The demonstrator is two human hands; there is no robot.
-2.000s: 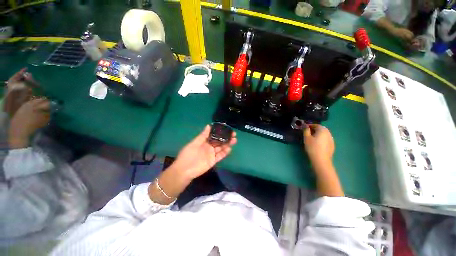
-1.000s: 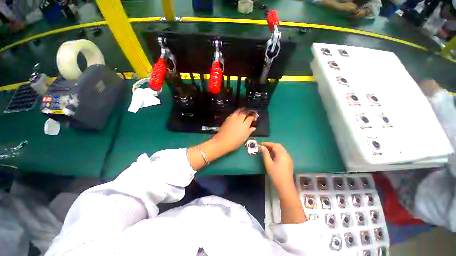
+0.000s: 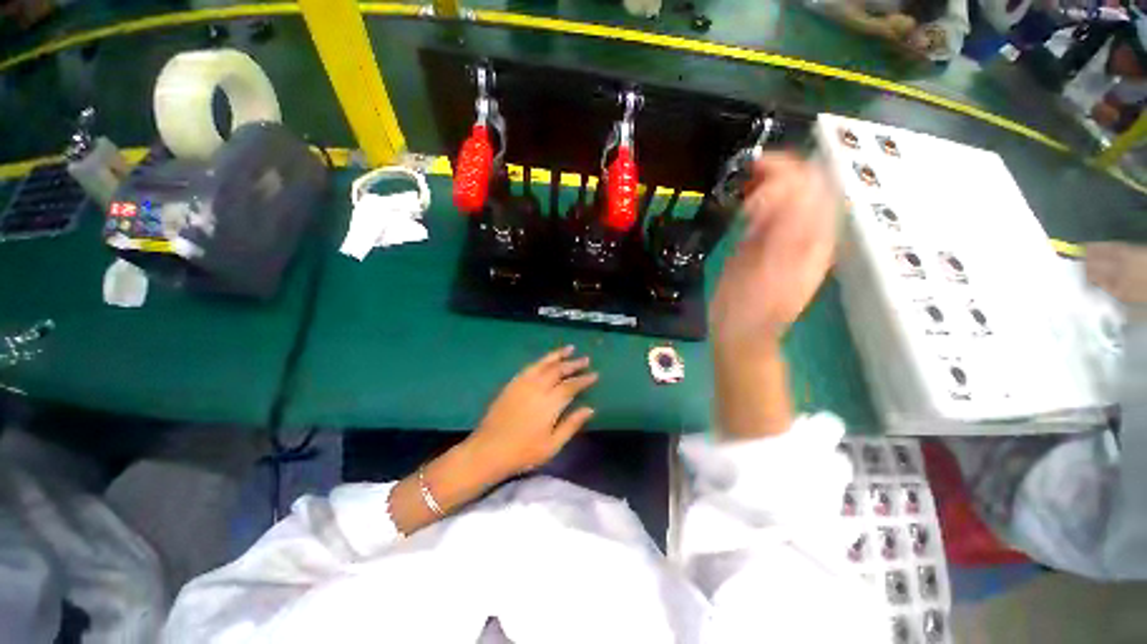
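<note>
The black pressing fixture (image 3: 579, 311) stands on the green bench with three toggle clamps. The red grips of the left clamp (image 3: 473, 170) and middle clamp (image 3: 623, 189) hang down. My right hand (image 3: 782, 239), blurred, is at the right clamp and covers its grip; the hand looks closed around it. My left hand (image 3: 541, 409) lies at the bench's front edge, fingers apart and empty. A small squarish watch-like unit (image 3: 665, 365) with a dark round centre lies on the bench in front of the fixture's right end.
Stacked white foam trays (image 3: 868, 289) with several units stand right of the fixture. A lower parts tray (image 3: 889, 503) is below the bench edge. A tape dispenser (image 3: 239, 214), a tape roll (image 3: 216, 103) and a yellow post (image 3: 352, 82) are left. A person's hand (image 3: 1117, 271) is at far right.
My left hand has moved back from the fixture towards the bench edge. My right hand has let go of the unit, now on the bench, and risen to the right clamp.
</note>
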